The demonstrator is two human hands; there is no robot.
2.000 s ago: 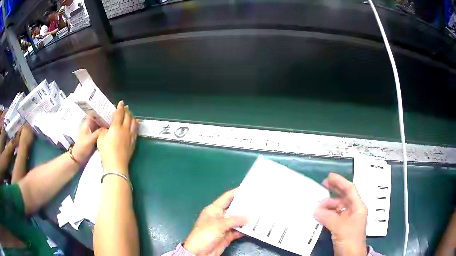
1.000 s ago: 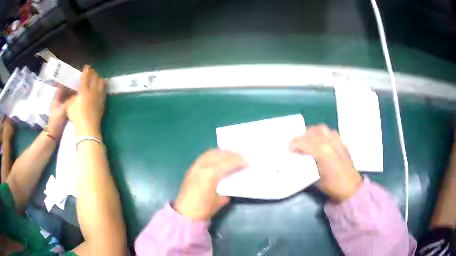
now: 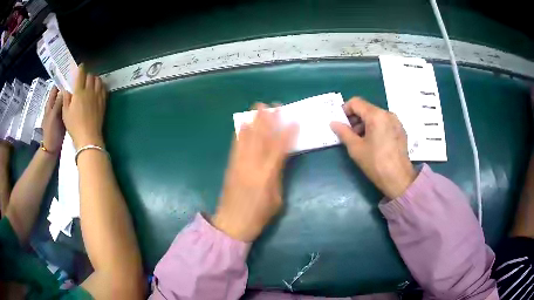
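A white instruction leaflet (image 3: 316, 122), folded to a strip, lies on the green bench in front of me, its right end a little higher. My left hand (image 3: 257, 167) is blurred and lies flat over the leaflet's left part, fingers extended, hiding that end. My right hand (image 3: 377, 143) pinches the leaflet's right end between thumb and fingers. Spare folded leaflets (image 3: 410, 108) with a column of black bars lie flat to the right of my right hand.
A white cable (image 3: 464, 111) hangs down at right. A pale metal rail (image 3: 234, 55) crosses beyond the leaflet. At left a green-sleeved person's hands (image 3: 85, 111) hold a white box (image 3: 57, 58) near more cartons (image 3: 26, 111) and loose papers (image 3: 67, 193). Another person's arm is at the right edge.
The leaflet has gone from a wide sheet to a narrower folded strip. My left hand has moved onto its face. The neighbour's box is now more upright. The view has shifted.
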